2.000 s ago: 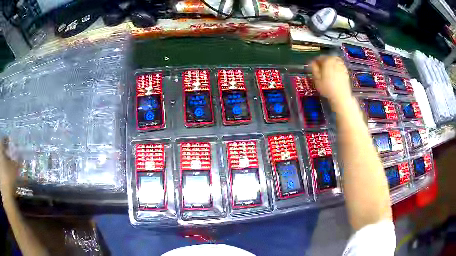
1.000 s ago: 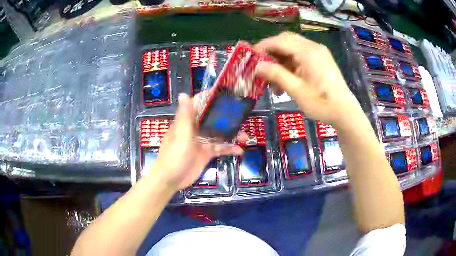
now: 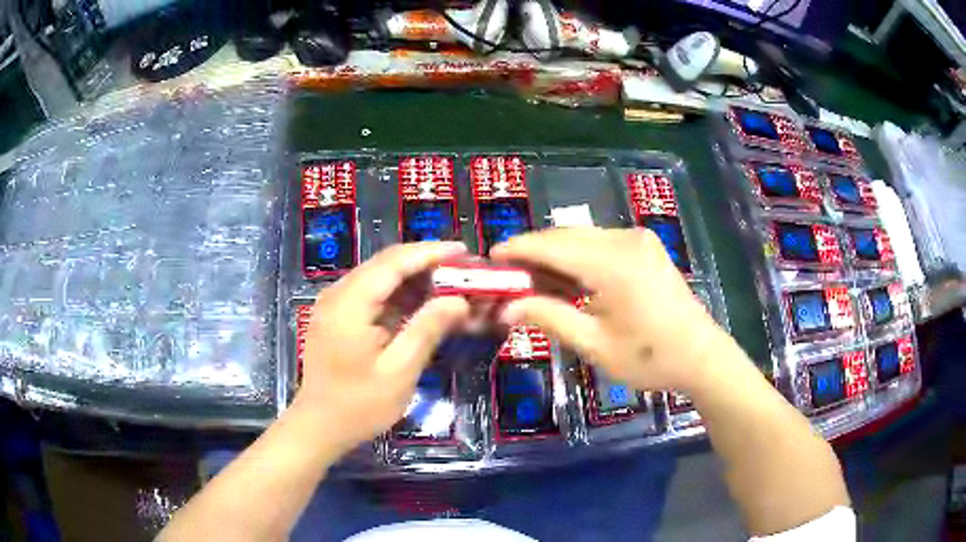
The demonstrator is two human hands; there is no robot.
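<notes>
A red phone (image 3: 482, 281) is held edge-on above the middle of the clear tray (image 3: 376, 175), one narrow side facing me. My left hand (image 3: 365, 333) grips its left end and my right hand (image 3: 609, 307) grips its right end. The tray holds two rows of red keypad phones with dark, blue-lit screens, such as the one at its back left (image 3: 329, 220). A back-row pocket right of the middle holds no phone, only a small white label (image 3: 572, 216). My hands hide part of the front row.
Silvery clear stacked trays (image 3: 138, 244) lie at left. A filled tray (image 3: 837, 246) with sideways phones is at right, pale sleeves (image 3: 922, 191) beyond it. A white-grey scanner head (image 3: 691, 58), cables and a black mouse (image 3: 318, 44) are behind. A monitor (image 3: 768, 11) shows at the top.
My right hand has come from the back row to the middle, where both hands now hold a phone. The phone has turned from face-up to edge-on. The view has shifted.
</notes>
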